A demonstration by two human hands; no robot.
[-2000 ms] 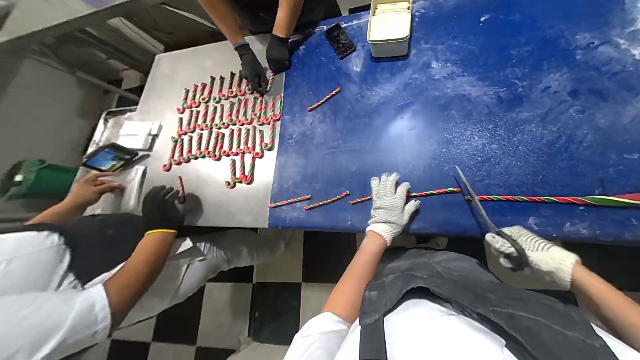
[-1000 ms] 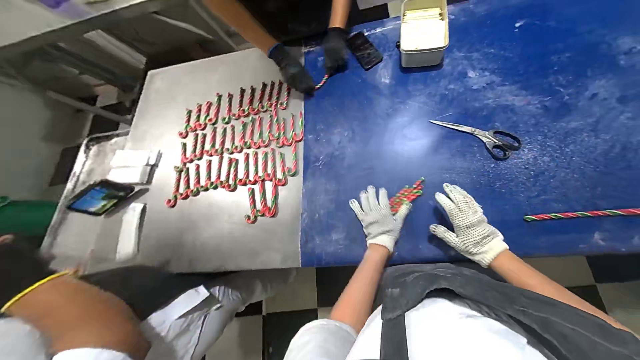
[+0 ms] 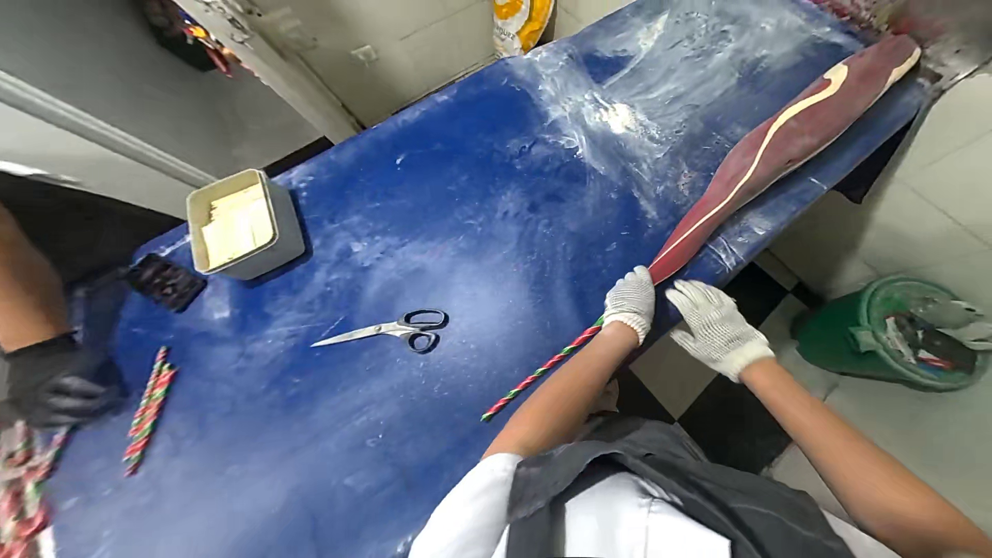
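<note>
My left hand (image 3: 631, 301), in a white dotted glove, is closed around the narrow end of a large candy mass (image 3: 783, 147), dark red with a cream stripe. From that hand a thin twisted red, green and white candy rope (image 3: 542, 370) runs down-left along the table's near edge. My right hand (image 3: 717, 325), gloved alike, is just right of it with fingers apart and nothing seen in it. Scissors (image 3: 381, 331) with black handles lie on the blue table left of my hands. Several short twisted candy sticks (image 3: 149, 411) lie together farther left.
A grey tub (image 3: 283, 225) of pale contents and a black object (image 3: 165, 282) stand at the left. A co-worker's black-gloved hand (image 3: 58, 384) is at the left edge, near candy canes (image 3: 22, 488). White powder marks the blue table (image 3: 465, 232). A green bin (image 3: 860, 333) stands right.
The view has swung far right. My left hand has left the cut sticks and taken hold of the candy mass's narrow end. The scissors, in my right hand two seconds ago, lie on the table.
</note>
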